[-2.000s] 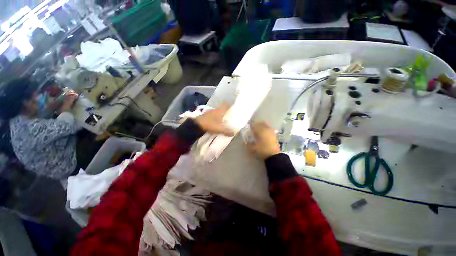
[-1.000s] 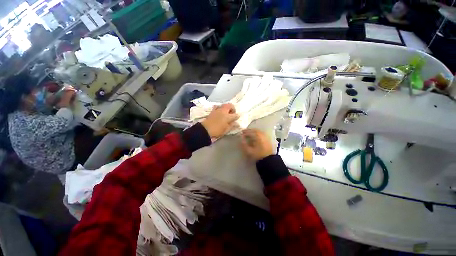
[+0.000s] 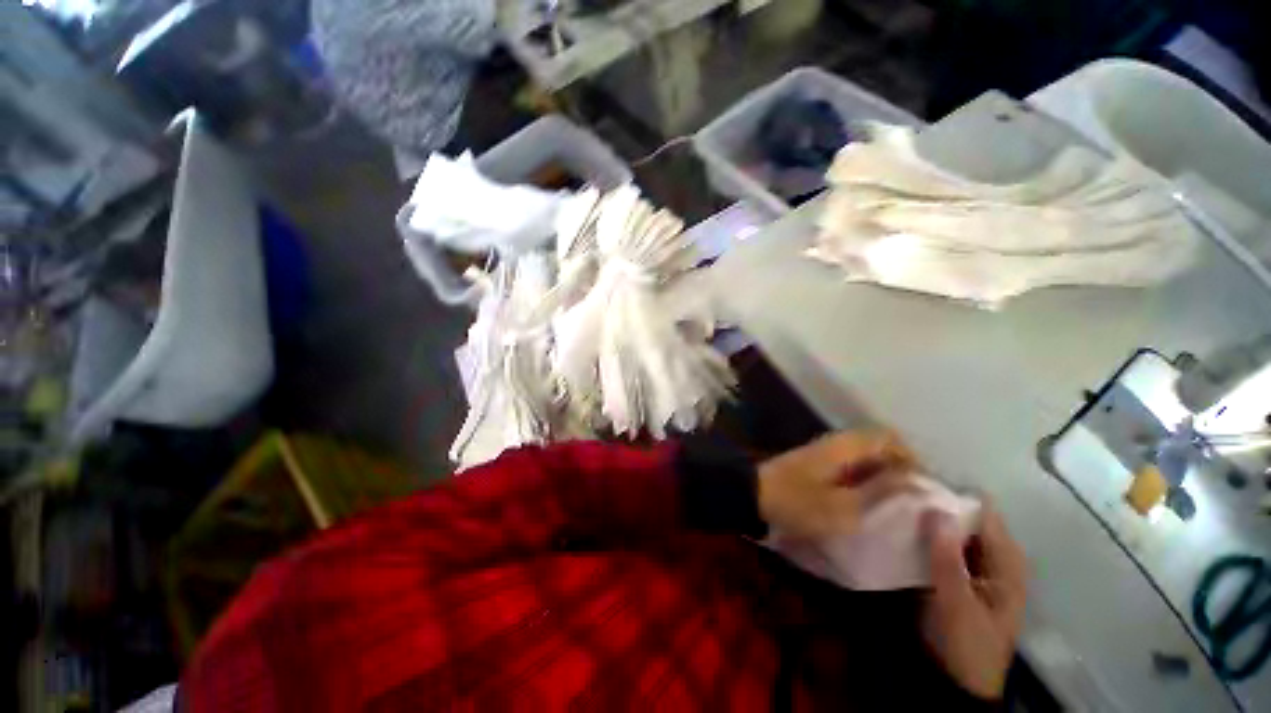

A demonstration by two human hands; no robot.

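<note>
My left hand (image 3: 834,488) and my right hand (image 3: 980,592) are together at the table's front edge, both gripping a small white cloth piece (image 3: 892,536). The cloth is blurred, so its exact shape cannot be told. A fanned stack of cream fabric strips (image 3: 997,230) lies on the pale machine table (image 3: 906,362), beyond my hands. Thick bundles of the same strips (image 3: 613,327) hang at the left of the table, beside my left sleeve.
Plastic bins (image 3: 725,153) stand left of and behind the table; one holds white cloth (image 3: 488,209). At the right are the lit needle plate, an orange-yellow block (image 3: 1147,489), green-handled scissors (image 3: 1229,606) and a small grey piece (image 3: 1169,664). Part of a person (image 3: 404,63) shows at the top.
The view has swung left and down. My hands have left the fanned stack, which stays on the table, and have come to the front edge, now holding a white cloth piece.
</note>
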